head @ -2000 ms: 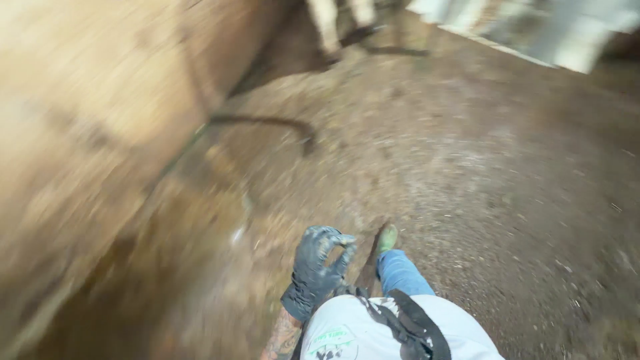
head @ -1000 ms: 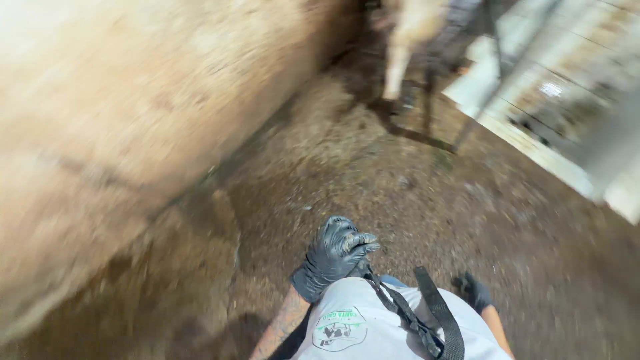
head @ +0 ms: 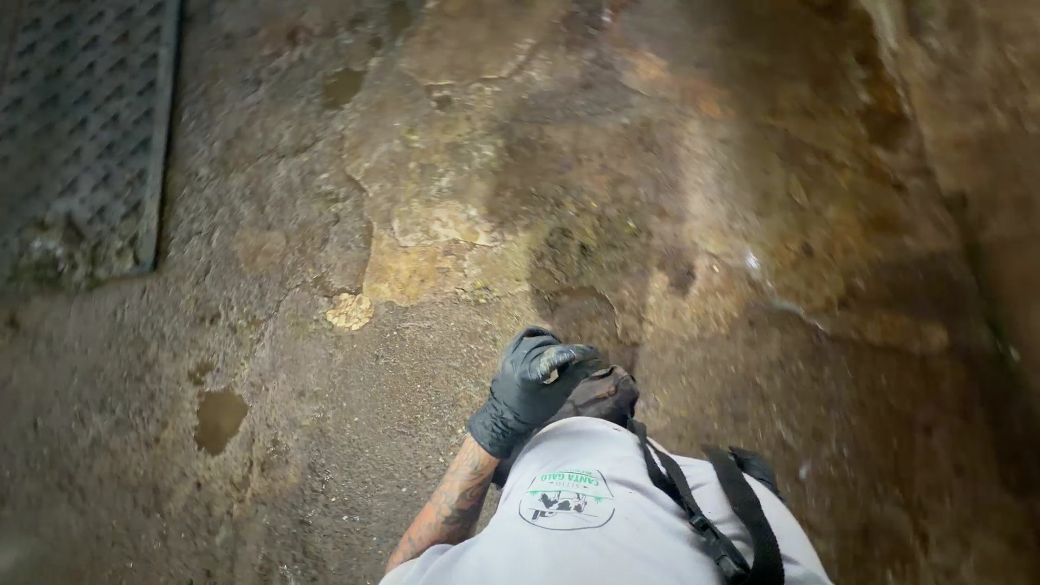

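Observation:
My left hand, in a black glove, is in front of my body with its fingers curled. A small pale patch shows near the fingertips; whether it is a held thing or dirt on the glove cannot be told. Directly beside this hand is a dark, creased item, partly hidden by the hand and my shirt. A black shape at the right edge of the pale printed shirt looks like part of my gloved right hand, mostly hidden. A black strap with a buckle hangs over the shirt.
Worn, wet concrete floor spreads around me, with cracks and small puddles. A dark textured mat or plate with a raised edge lies at the upper left. A darker strip of floor runs down the right side.
The view has swung a lot; the large tan animal flank, the pale animal leg and the light panel at the upper right are out of view. My left hand stays curled before my body.

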